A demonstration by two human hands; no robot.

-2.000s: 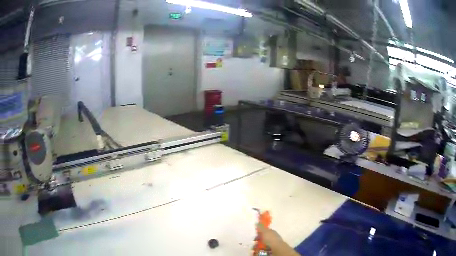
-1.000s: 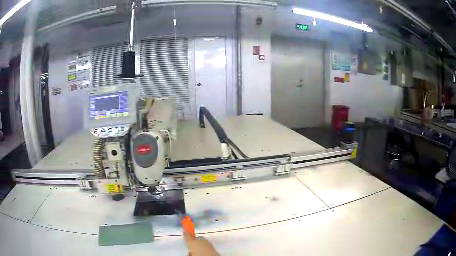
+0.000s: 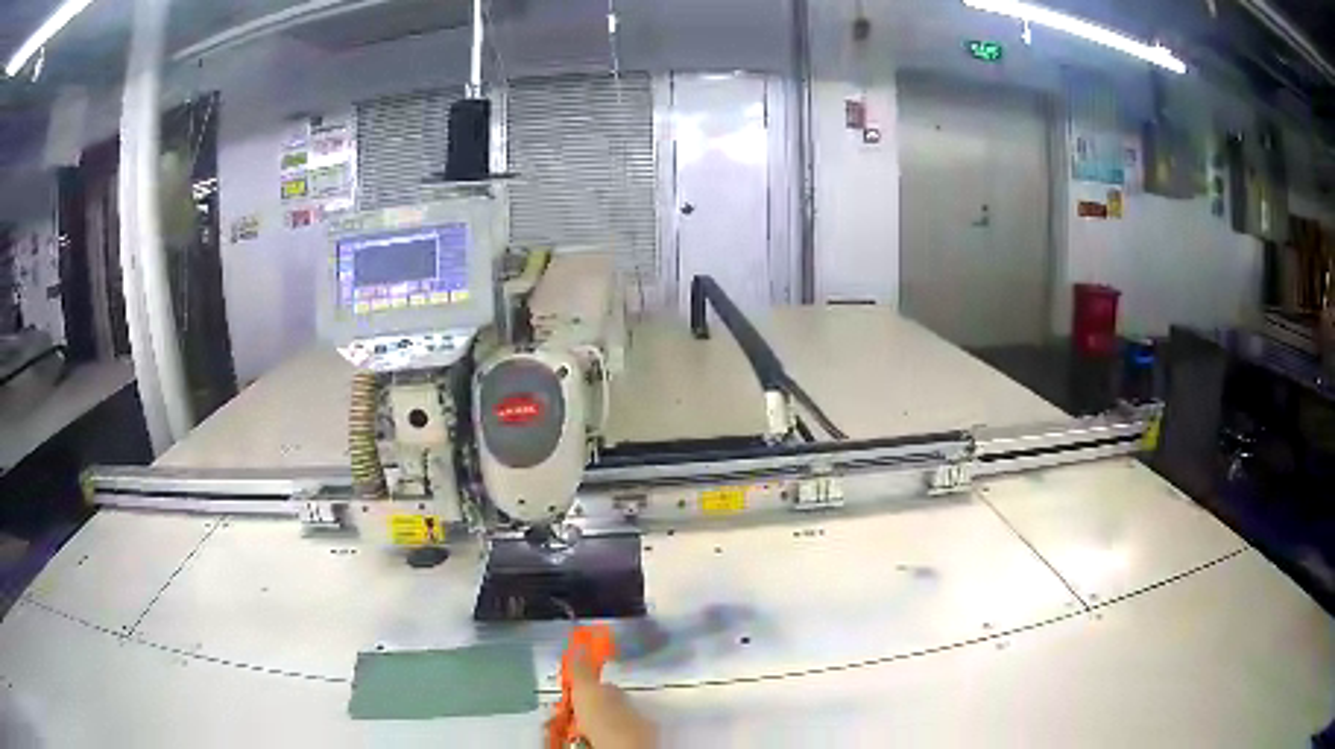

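Note:
My right hand (image 3: 612, 713) is at the bottom centre, cut off by the lower edge, and is closed round an orange air blow gun (image 3: 584, 666). The gun points up toward the dark hook opening (image 3: 564, 580) under the needle head; its nozzle tip cannot be made out. The green cover plate (image 3: 445, 685) lies flat on the table, left of the gun and below the opening. The sewing head (image 3: 536, 427) with its grey oval cover stands over the opening. My left hand is not in view.
The long silver beam (image 3: 883, 476) runs across the table behind the opening. The control panel (image 3: 410, 278) stands left of the head. A black cable chain (image 3: 742, 340) bends behind the beam. Bluish smudges mark the table right of the gun.
The view has turned left from the table's right side to the sewing head. My right hand and the orange gun have moved from the table's right part to just in front of the opening.

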